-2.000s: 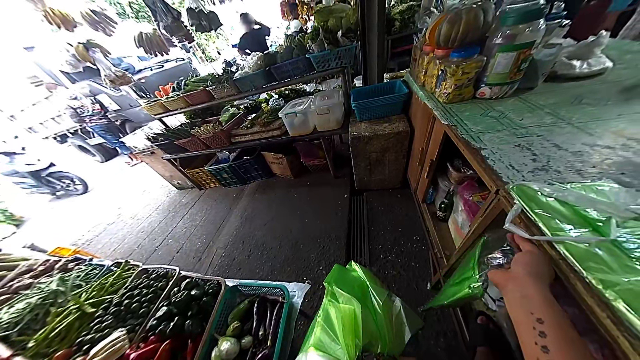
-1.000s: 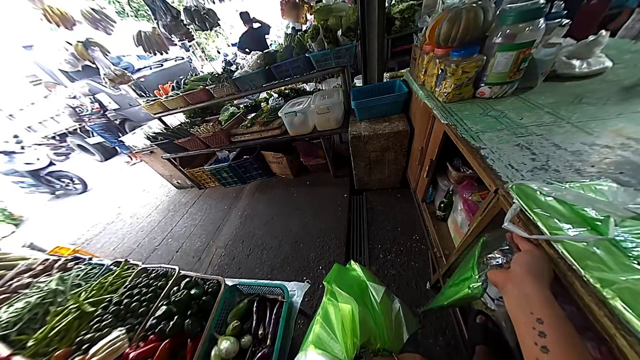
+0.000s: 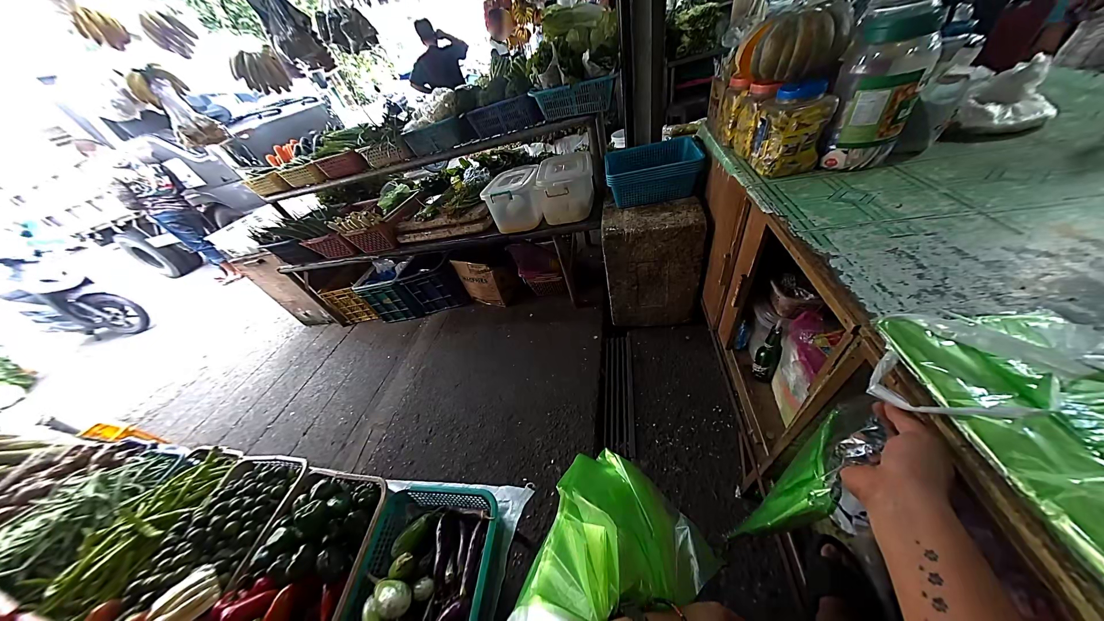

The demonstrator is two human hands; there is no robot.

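My right hand [image 3: 906, 461], at the lower right, has its fingers closed on a bunch of clear and green plastic bags [image 3: 806, 483] hanging at the counter's edge. A white plastic strip runs from beside the fingers across green plastic bags [image 3: 992, 379] lying on the counter. At the bottom centre a bright green plastic bag [image 3: 612, 535] stands puffed up. Below it shows part of my left arm or hand [image 3: 690, 612]; its fingers are hidden behind the bag.
The green-topped counter [image 3: 949, 233] holds jars and a squash; its cupboard [image 3: 776, 345] stands open below. Vegetable crates [image 3: 496, 552] line the lower left. Across the dark floor [image 3: 448, 388] are produce shelves and blue baskets [image 3: 655, 172]. A person [image 3: 438, 60] stands beyond.
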